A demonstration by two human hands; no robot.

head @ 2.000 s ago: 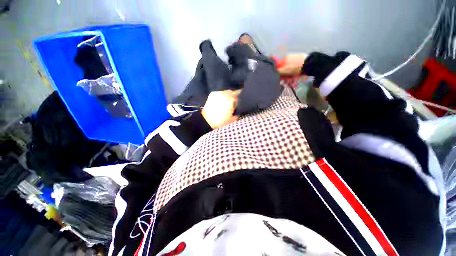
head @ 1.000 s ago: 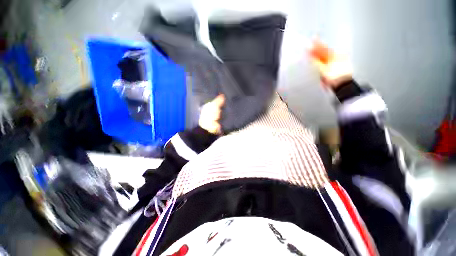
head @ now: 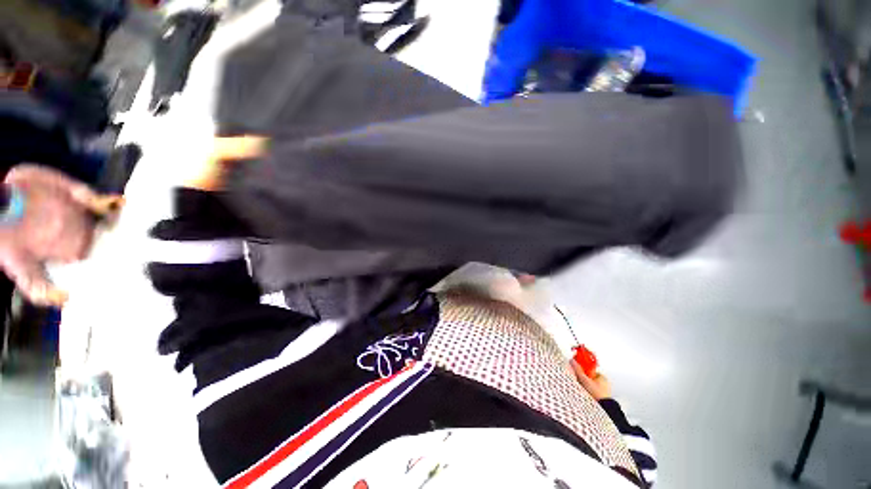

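Dark grey trousers [head: 497,172], blurred by motion, stretch sideways across the upper middle, with a leg end hanging at the right. My left hand [head: 224,160] is blurred and grips them at their left part, over the white table. My right hand [head: 594,382] is low, right of my checked apron, partly hidden and away from the trousers. It is closed round the red-orange handle of the trimming scissors [head: 584,360]; a thin dark line extends up from the handle.
Another person's hand [head: 48,229] is at the left, by the white table [head: 105,306]. A blue tote [head: 669,33] holding bagged pieces stands beyond the trousers. Black metal legs [head: 814,435] and a red object [head: 858,234] are at the right.
The view has swung left, bringing the white table and the other person's hand in. My left hand has carried the trousers over to the table side. My right hand is now lower, beside the apron.
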